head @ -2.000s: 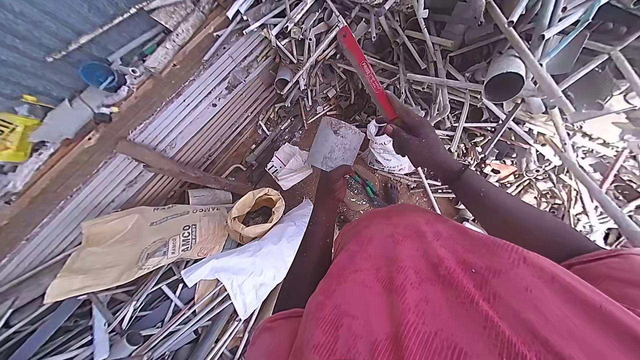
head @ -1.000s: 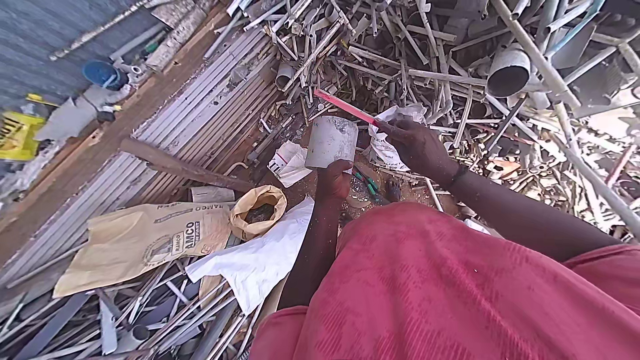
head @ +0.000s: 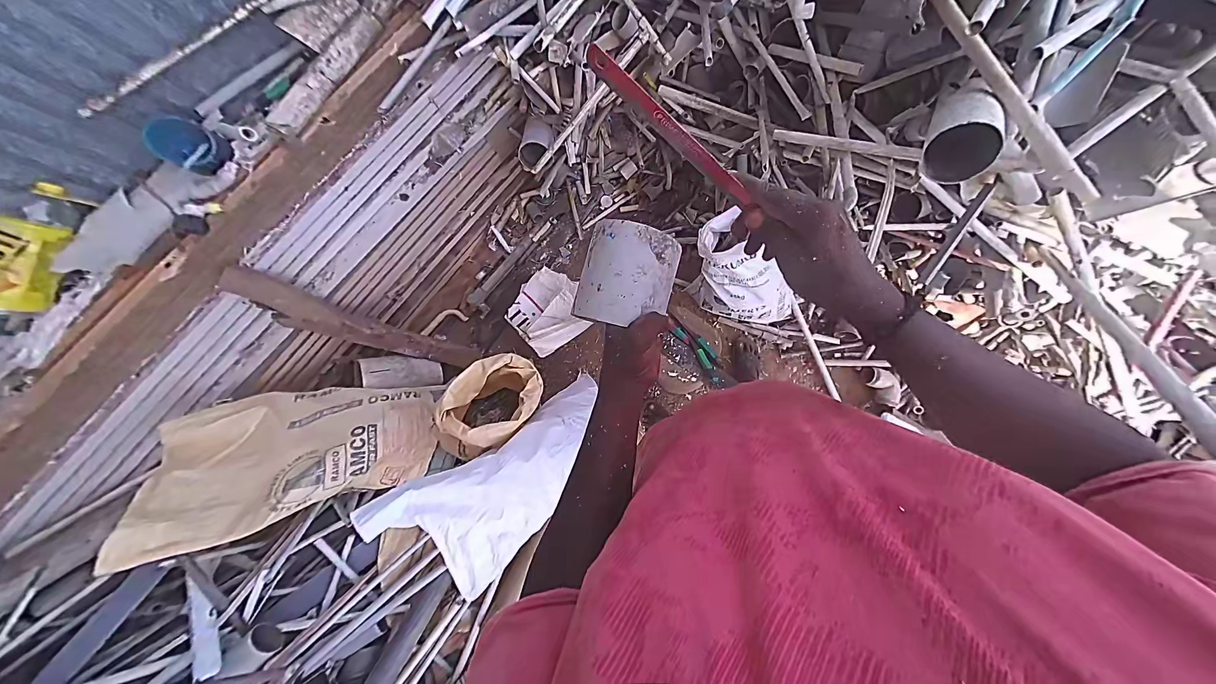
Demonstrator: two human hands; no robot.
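Observation:
My left hand [head: 641, 347] grips the lower edge of a short, wide piece of grey plastic pipe [head: 625, 274], tilted in front of me. In my right hand [head: 817, 247] is one end of a long red hacksaw-like tool [head: 665, 123]; it points up and left, above the pipe piece and apart from it. Its cutting edge cannot be made out. Green-handled pliers [head: 701, 353] lie just right of my left hand. A white sack [head: 744, 275] with printing stands rolled open below my right hand, and a crumpled white bag [head: 546, 312] is left of the pipe piece.
Scrap pipes are heaped ahead and right, including a wide pipe [head: 964, 138]. Long grey strips [head: 380, 190] are stacked at left, with a wooden bar [head: 347, 318] across them. A paper sack [head: 266, 465], a rolled-open paper bag [head: 489, 404] and a white sheet [head: 494, 494] lie lower left.
The red tool was lower and nearer the pipe piece one second ago; it is now raised, its far end pointing further up. My left hand keeps its hold on the pipe piece, whose tilt has shifted.

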